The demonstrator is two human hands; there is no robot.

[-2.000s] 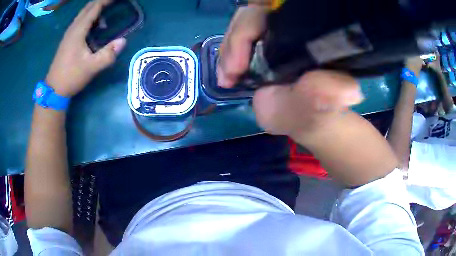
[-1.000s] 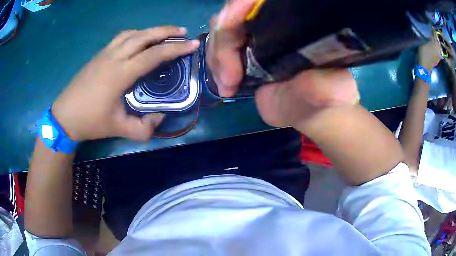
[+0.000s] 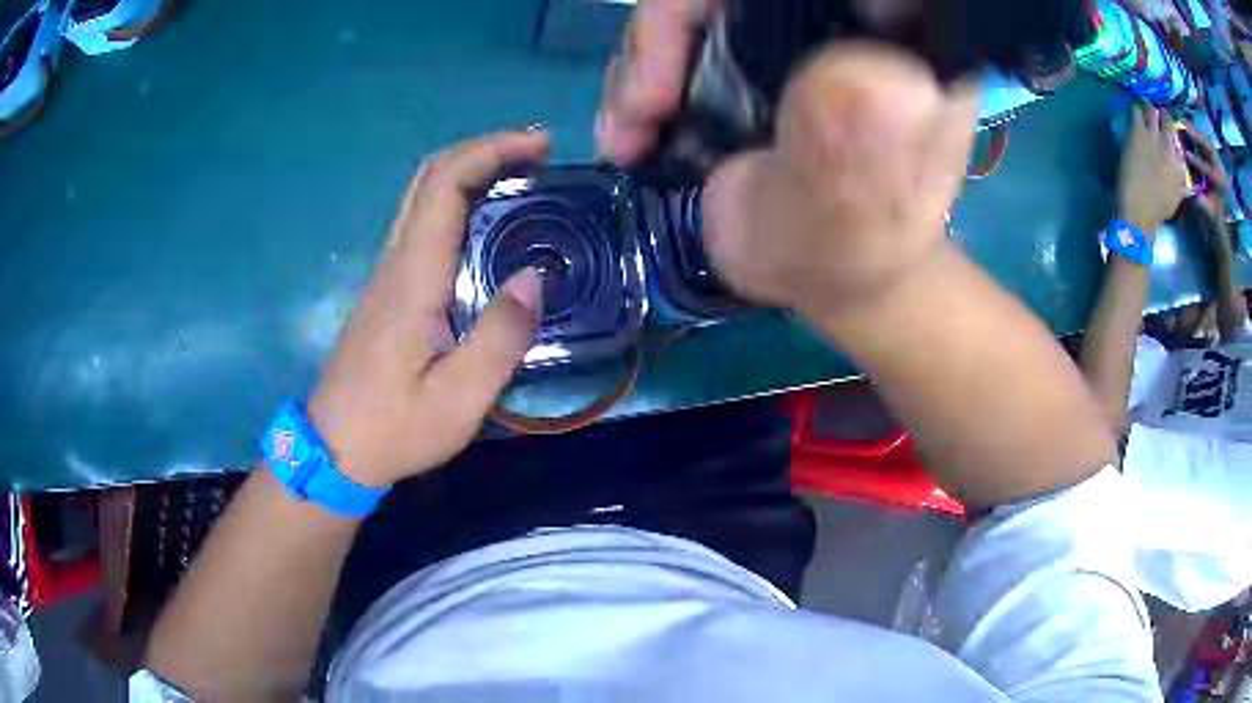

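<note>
A speaker unit [image 3: 590,313] with a dark frame over its front lies face up on the green bench near its front edge. Its brown carry strap [image 3: 584,415] hangs toward me. My left hand [image 3: 419,343] grips its left side, fingers at the far edge and thumb over the cone. A second dark-framed unit [image 3: 670,247] sits against its right side, partly hidden by my right hand. My right hand [image 3: 865,179] holds the black electric screwdriver [image 3: 758,62] above the second unit. The hand and tool are blurred, and the tool's tip cannot be seen.
Light-blue units [image 3: 103,28] lie at the far left. More speakers stand in rows [image 3: 1146,55] at the far right, some with coloured glow. Another person's arm [image 3: 1119,309] with a blue wristband reaches over the bench at right. A red stool [image 3: 872,467] is below the bench.
My left hand came from a loose frame to the unit. The unit now has a dark frame on its front and sits further right, as does its neighbour. The screwdriver has risen.
</note>
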